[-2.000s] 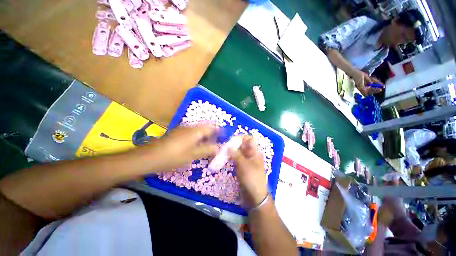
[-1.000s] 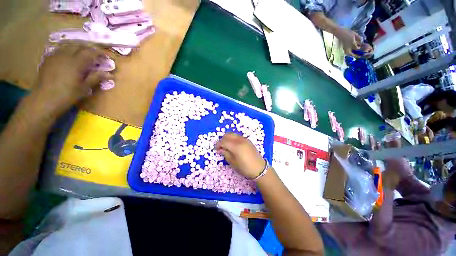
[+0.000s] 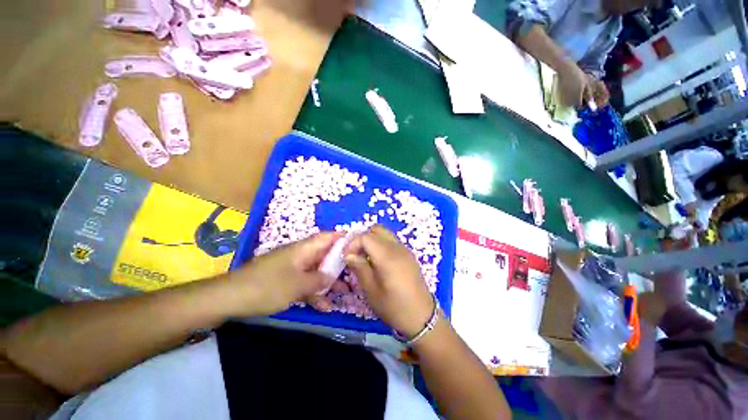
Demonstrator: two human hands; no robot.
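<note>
A pale pink housing is held over the blue parts tray. My left hand grips it from the left. My right hand touches its upper end with bent fingers; whether a cap is between them cannot be seen. Many tiny pink button caps lie loose in the tray around a bare blue patch. The housing heap lies on the brown board at upper left, with several housings apart below it.
Pink housings lie spaced along the green surface. A headset carton lies left, a printed sheet right. Beyond are an open carton with bags, an orange tool, cardboard strips and co-workers.
My left hand has come from the heap to the tray with a housing. My right hand has met it there. More housings now show on the near green surface.
</note>
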